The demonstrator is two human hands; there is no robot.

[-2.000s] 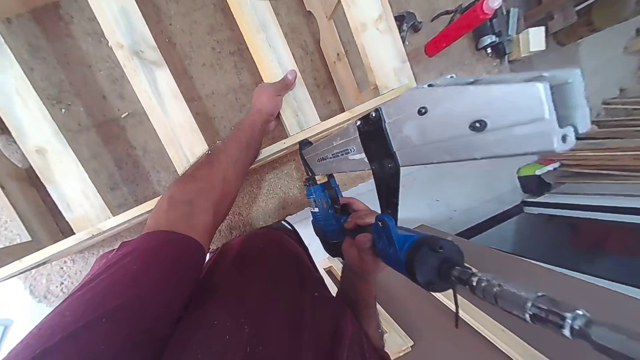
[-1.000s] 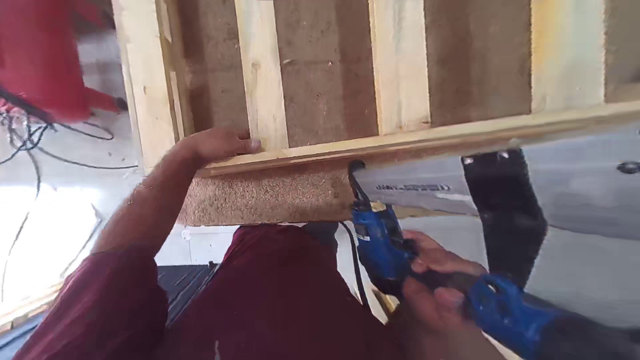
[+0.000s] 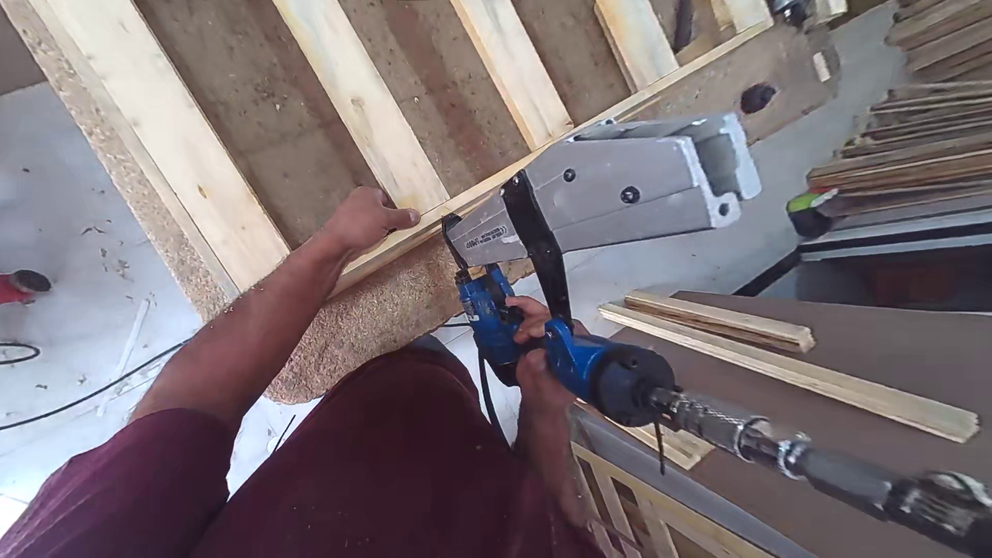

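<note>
In my right hand (image 3: pixel 539 349) is the grip of a blue pneumatic nailer (image 3: pixel 492 314) with a long grey magazine (image 3: pixel 612 190), a black bracket and an air hose fitting (image 3: pixel 705 418) at its rear. The nailer's nose meets the near edge rail (image 3: pixel 387 244) of a slatted wooden frame (image 3: pixel 372 101). My left hand (image 3: pixel 368 221) rests on that rail where a slat joins it, left of the nose, thumb along the rail. Its fingers are partly hidden. The frame lies on a rough particle board (image 3: pixel 364 318).
Stacked wooden strips (image 3: pixel 914 132) lie at the upper right. Two loose strips (image 3: pixel 790 368) rest on a brown panel (image 3: pixel 876 349) at the right. Another slatted frame (image 3: pixel 659 504) is below. A black cable (image 3: pixel 101 391) crosses the floor at left.
The view has swung strongly between frames. My left hand and the nailer are at a different slat joint from one second ago, closer together. My right hand has kept its hold on the nailer.
</note>
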